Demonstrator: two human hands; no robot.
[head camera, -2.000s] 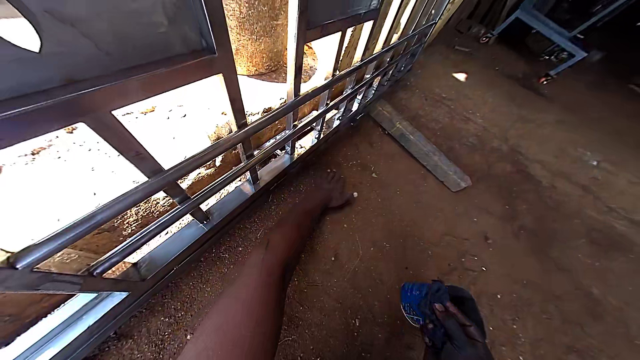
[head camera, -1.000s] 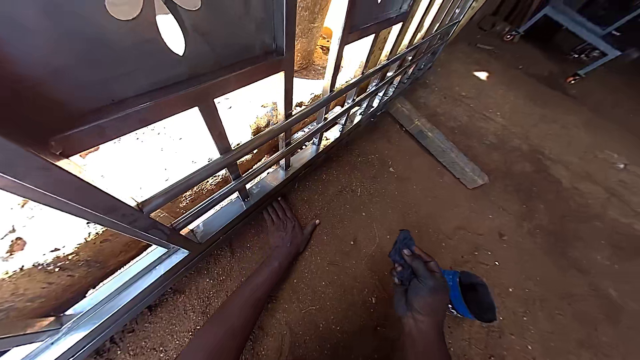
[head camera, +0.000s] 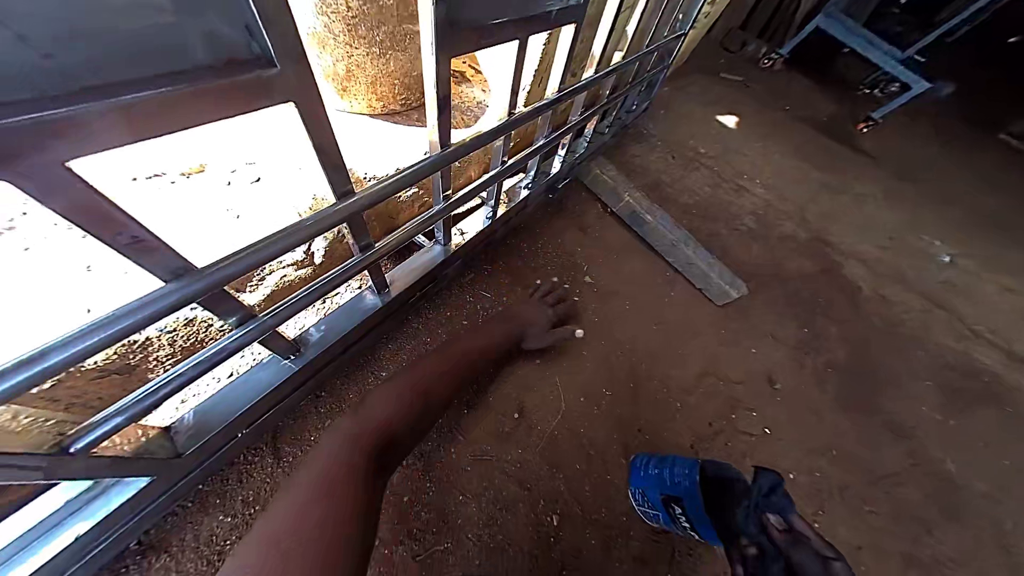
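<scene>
My left hand (head camera: 549, 320) is spread, palm down, at or just above the dirt floor, right of the gate's bottom rail, holding nothing. Low at the right, my right hand (head camera: 788, 544) grips a dark cloth (head camera: 760, 500) at the mouth of a blue tin (head camera: 668, 496) that bears writing. The tin lies tilted with its dark opening toward that hand; whether the fingers touch it is hidden by the cloth. A metal gate (head camera: 344, 212) with sheet panels, upright bars and two long round tubes stands along the left.
A flat wooden board (head camera: 668, 232) lies on the dirt floor (head camera: 624, 384), one end against the gate's foot. A metal frame on casters (head camera: 868, 52) stands at the top right. Beyond the bars is a rusty drum-like cylinder (head camera: 368, 56) on brightly lit ground.
My left hand has moved off the gate's bottom rail and out over the floor. My right hand with the cloth, apart from the tin a second ago, is now at its mouth.
</scene>
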